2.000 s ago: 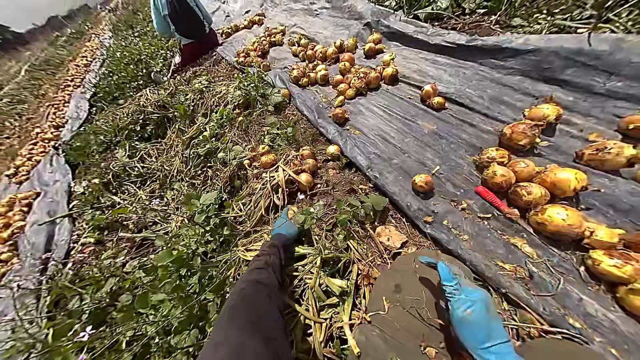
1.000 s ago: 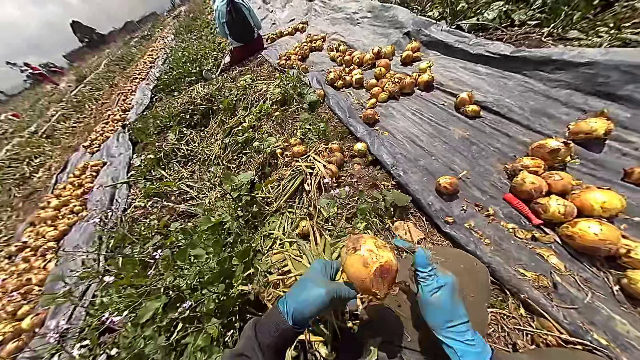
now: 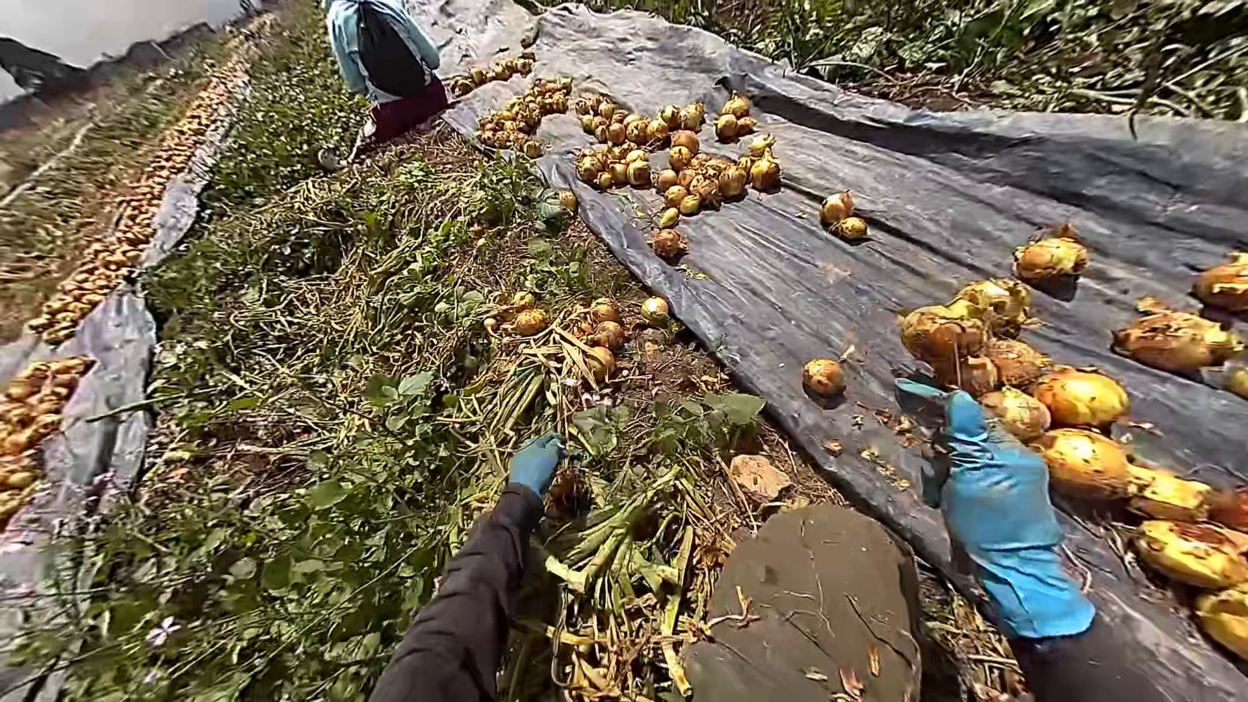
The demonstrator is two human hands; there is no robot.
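Note:
Both hands wear blue gloves. My left hand [image 3: 536, 463] reaches down among weeds and onion leaves [image 3: 609, 541], beside a shadowed brownish thing; its fingertips are partly hidden, so its grip cannot be told. Just beyond it, several onions [image 3: 600, 336] lie on the soil with dry stalks. Over the grey plastic sheet [image 3: 780, 292], at the right, is my right hand [image 3: 1004, 517], thumb and fingers beside a cluster of yellow onions [image 3: 941, 336]. Whether it touches or holds anything is unclear. A single onion [image 3: 824, 378] sits left of that cluster.
A brown-covered knee [image 3: 819, 604] is between my arms. Onion piles [image 3: 682, 175] lie farther up the sheet. Another person [image 3: 385, 58] is low at the row's far end. At the left, a second sheet [image 3: 117, 361] runs beside a long row of onions [image 3: 146, 205].
One second ago a large onion was at my left hand, with both hands close together. Now my left hand is among the plants and my right hand by the cluster. The red handle seen there is out of sight.

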